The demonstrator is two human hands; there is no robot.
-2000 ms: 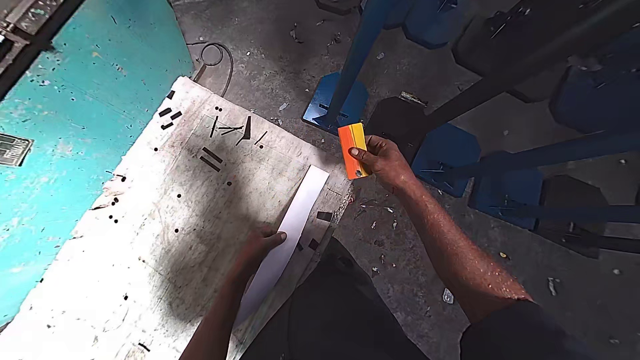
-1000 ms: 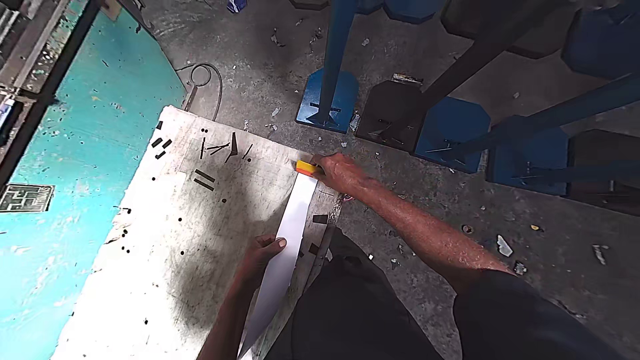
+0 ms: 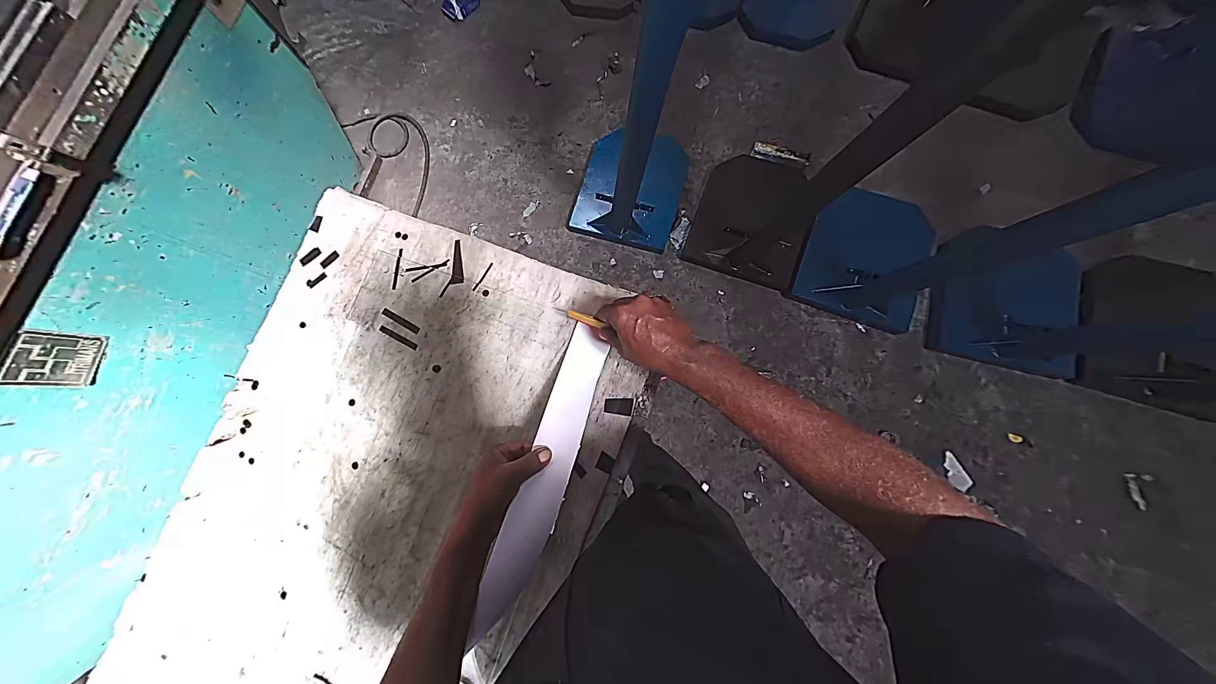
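A long white strip [image 3: 556, 465] lies along the right side of a worn, pale tabletop [image 3: 275, 513], and its near end curves down toward the bottom of the view. My left hand [image 3: 511, 467] grips the strip's left edge about midway, thumb on top. At the strip's far end, by the table corner, my right hand [image 3: 651, 332] holds a flat yellow-orange piece [image 3: 588, 319], seen nearly edge-on and touching or just over the strip's end. My fingers hide much of that piece.
Small dark strips [image 3: 399, 329] and dots are scattered over the tabletop. A turquoise panel [image 3: 209, 190] rises at left. Beyond the table, blue metal stands with octagonal base plates [image 3: 632, 180] and dark ones stand on the concrete floor. A looped cable [image 3: 423, 161] lies by the far corner.
Two seconds ago the yellow-orange piece was held up broadside, off the strip; my right hand has since brought it to the strip's far end and tilted it edge-on. My left hand still holds the strip.
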